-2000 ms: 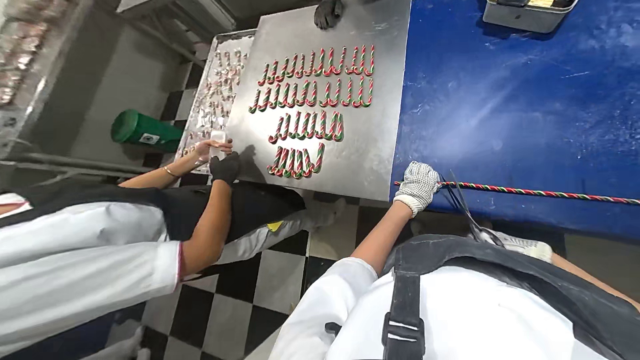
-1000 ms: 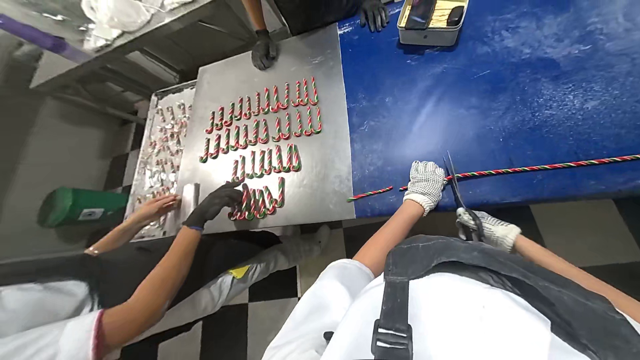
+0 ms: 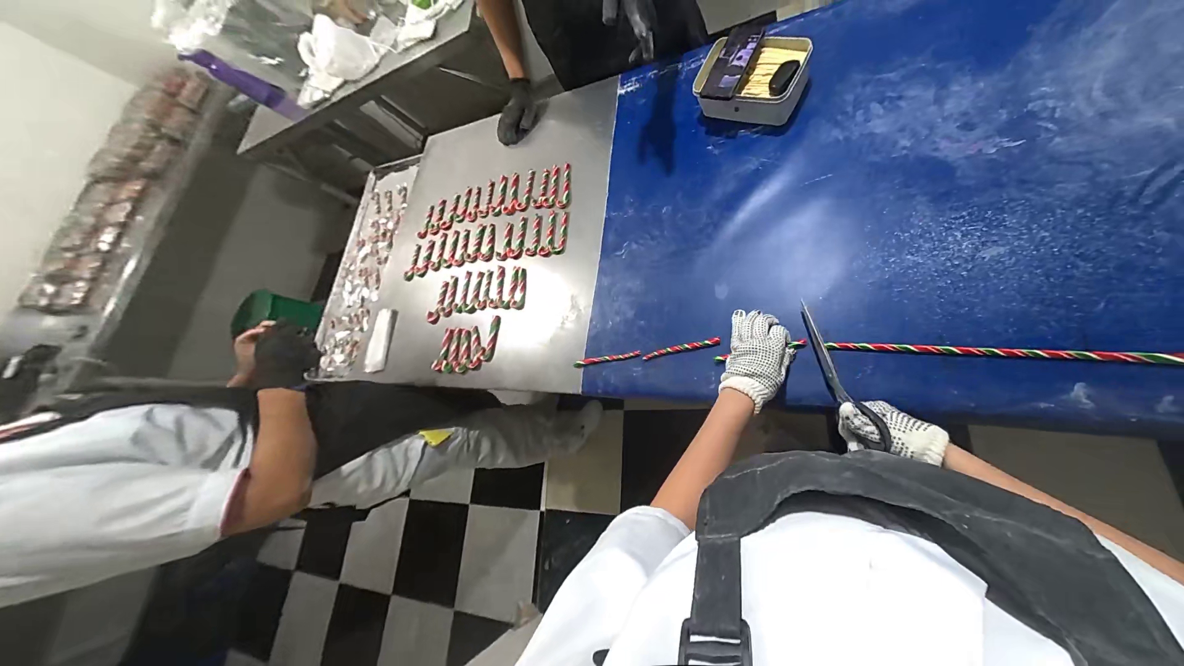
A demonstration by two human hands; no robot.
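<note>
My left hand (image 3: 758, 359), in a white dotted glove, grips a short red, white and green candy piece whose ends show on both sides. My right hand (image 3: 890, 433), gloved the same way, holds black-handled scissors (image 3: 826, 359), blades pointing up between that piece and the long striped candy rope (image 3: 1008, 351). The rope lies along the near edge of the blue table (image 3: 888, 213). To the left of my left hand lie two cut candy sticks, one (image 3: 682, 349) nearer and another (image 3: 607, 359) at the border of the metal sheet.
Rows of candy canes (image 3: 490, 242) lie on the metal sheet (image 3: 564, 120). A tray of wrapped candies (image 3: 375, 242) adjoins it. A co-worker's black-gloved hand (image 3: 286, 353) is at left, another (image 3: 517, 113) on the sheet's far edge. A metal tin (image 3: 754, 109) sits on the blue table.
A second cut stick now lies on the blue table beside the first. The scissors have come away from the rope's end region slightly. The nearby co-worker's gloved hand has left the canes.
</note>
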